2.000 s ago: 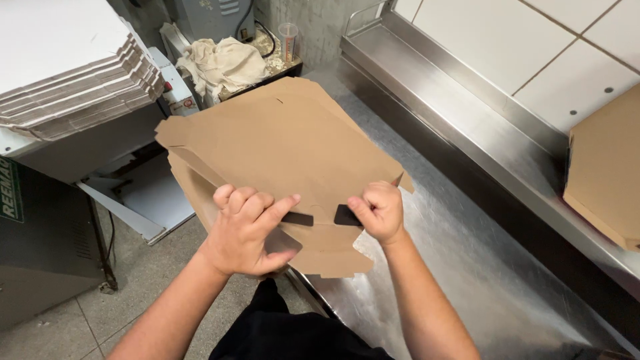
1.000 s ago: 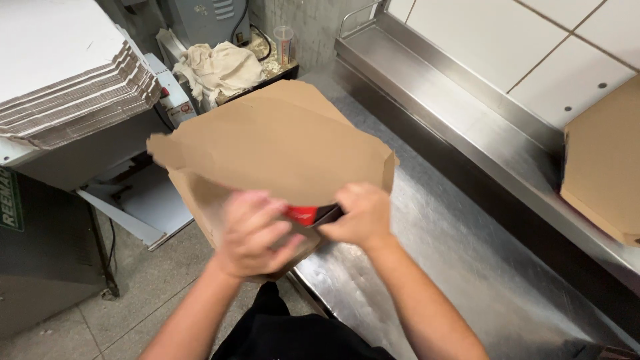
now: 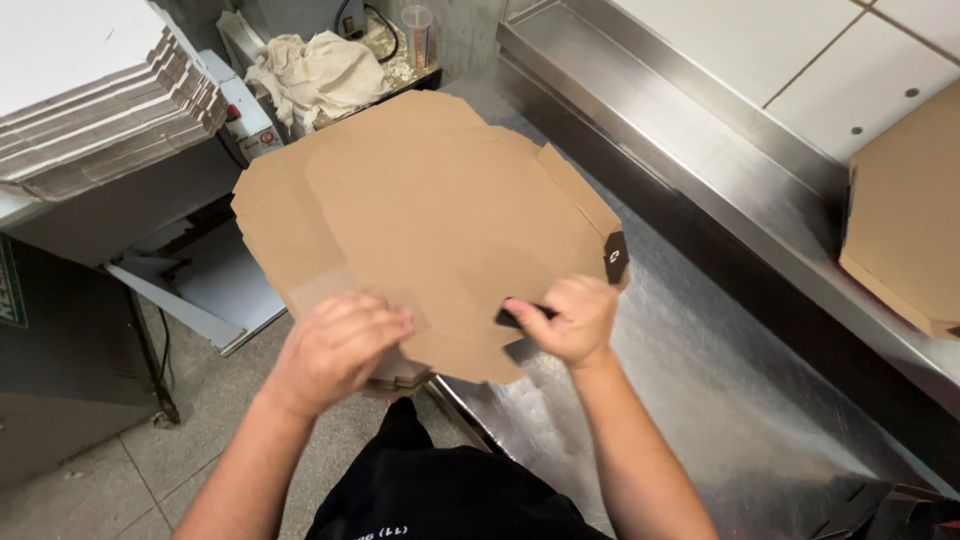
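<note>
A brown cardboard box blank [image 3: 450, 217], with cut corners and flaps, lies partly over the stainless steel counter. My right hand [image 3: 574, 319] grips its near right edge, the thumb on top beside a small black flap. At the near left edge my left hand [image 3: 341, 349] rests with bent fingers; it is blurred, and whether it grips the board I cannot tell. A black corner flap with a white mark shows at the blank's right. Beneath the near edge, more cardboard edges [image 3: 397, 384] are visible.
Folded white cardboard blanks [image 3: 97, 97] are stacked at the upper left. A cloth [image 3: 319, 75] and a plastic cup [image 3: 418, 37] sit behind the box blank. A steel ledge [image 3: 675, 127] runs along the tiled wall, with another brown cardboard piece [image 3: 907, 210] at right. The steel counter [image 3: 675, 352] extends nearer.
The cardboard's near edge was raised with red and black print showing a second ago; now its plain brown face lies flatter. The right-hand flap with the white mark has come into view.
</note>
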